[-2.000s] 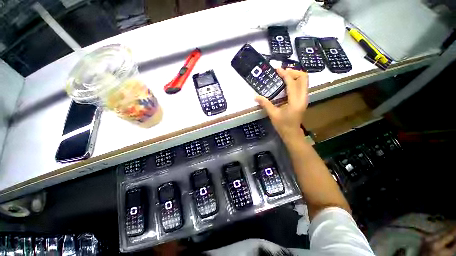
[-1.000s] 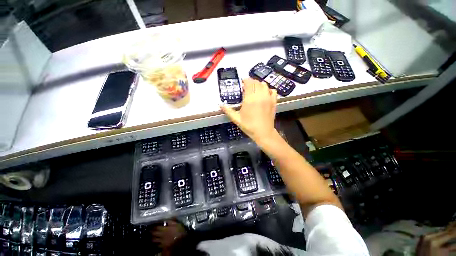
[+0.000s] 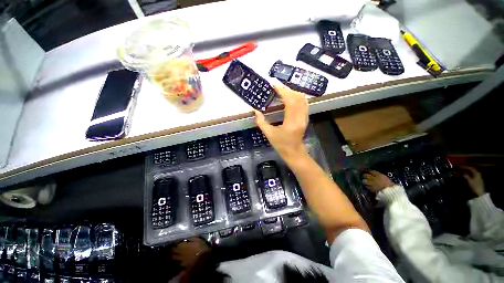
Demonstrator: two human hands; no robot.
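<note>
My right hand [image 3: 290, 121] grips the lower end of a black keypad phone [image 3: 248, 85], tilted, at the white shelf's front edge. Several more phones lie to its right: a keypad phone [image 3: 299, 78], a black phone housing [image 3: 324, 59] and others behind. Below the shelf, a clear blister tray [image 3: 218, 224] holds rows of upright keypad phones. My left hand [image 3: 190, 253] is dark and blurred at the tray's lower left edge; its fingers and any hold are unclear.
On the shelf [image 3: 66, 83] are a smartphone [image 3: 113, 105], a domed drink cup [image 3: 176, 83], a red utility knife [image 3: 226, 56] and a yellow-black cutter [image 3: 423, 52]. Another person's hands [image 3: 378, 181] are over dark trays at right. A cardboard box [image 3: 381, 124] sits under the shelf.
My right hand has taken hold of the upright-lying phone and tilted it. The red knife has turned flatter. The other person's hands and sleeves have come into view at right.
</note>
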